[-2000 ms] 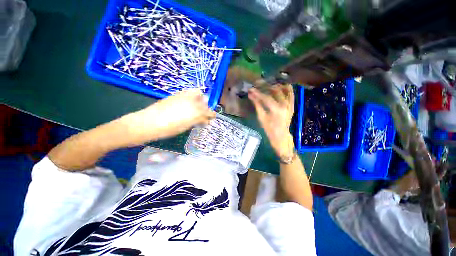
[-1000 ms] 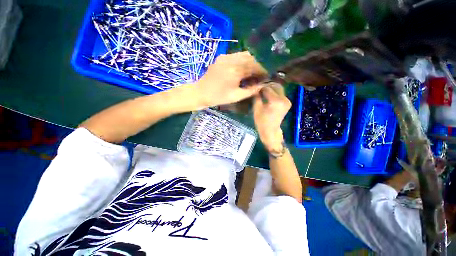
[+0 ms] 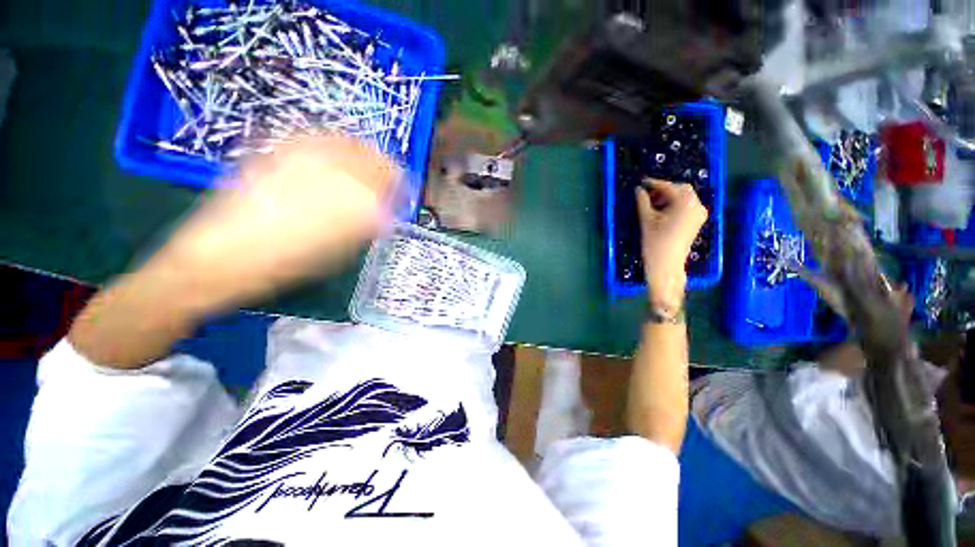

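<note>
My left hand is blurred over the near edge of the blue tray of rods; its fingers and anything in them cannot be made out. My right hand is in the blue tray of rings, fingertips bent together among the dark rings; whether they grip one is unclear. The silvery fixture block stands on the brownish base plate, with no hand at it. The clear plastic box by my lap holds aligned rods.
The dark press body overhangs at the top. Its long worn lever crosses the right side. A smaller blue tray holds a few silvery parts. A red item lies farther right. Another person's grey sleeve shows at lower right.
My hands were together near the press a second ago and are now apart. My left hand has moved left to the rod tray, my right hand right into the ring tray. The view has shifted.
</note>
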